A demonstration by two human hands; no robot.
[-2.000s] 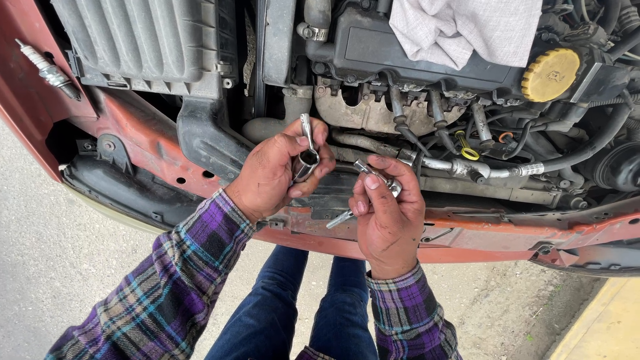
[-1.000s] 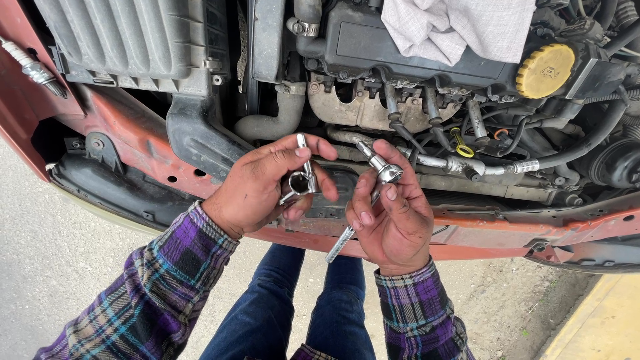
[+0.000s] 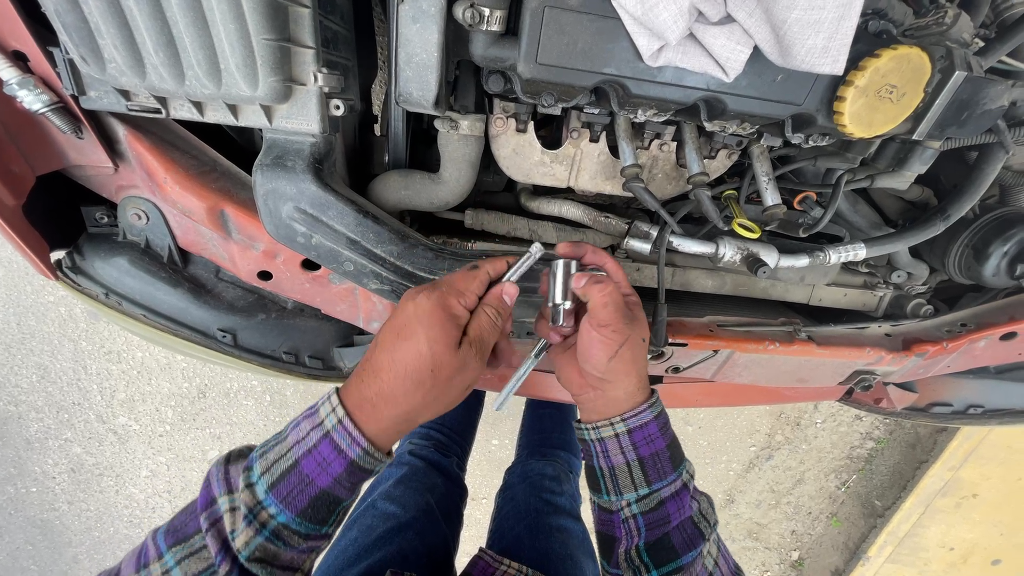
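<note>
My left hand (image 3: 436,340) pinches a short chrome bar (image 3: 524,262), likely an extension, between thumb and finger, its squared end pointing up and right. Close beside it, my right hand (image 3: 604,332) holds a chrome socket (image 3: 562,292) upright in its fingers. A knurled steel handle (image 3: 522,376) slants down and left from under the right fingers; what it joins is hidden. Both hands are over the front edge of an open engine bay. A spark plug (image 3: 40,98) lies on the red body panel at the far left.
Behind the hands are the exhaust manifold's heat shield (image 3: 588,152), spark plug leads (image 3: 628,156) and a yellow dipstick handle (image 3: 740,216). A grey cloth (image 3: 740,32) lies on the engine cover near the yellow oil cap (image 3: 882,90). The red front crossmember (image 3: 760,392) runs below.
The socket, in my left hand in both earlier frames, is now in my right hand. My hands have come closer together, and the left keeps a chrome bar.
</note>
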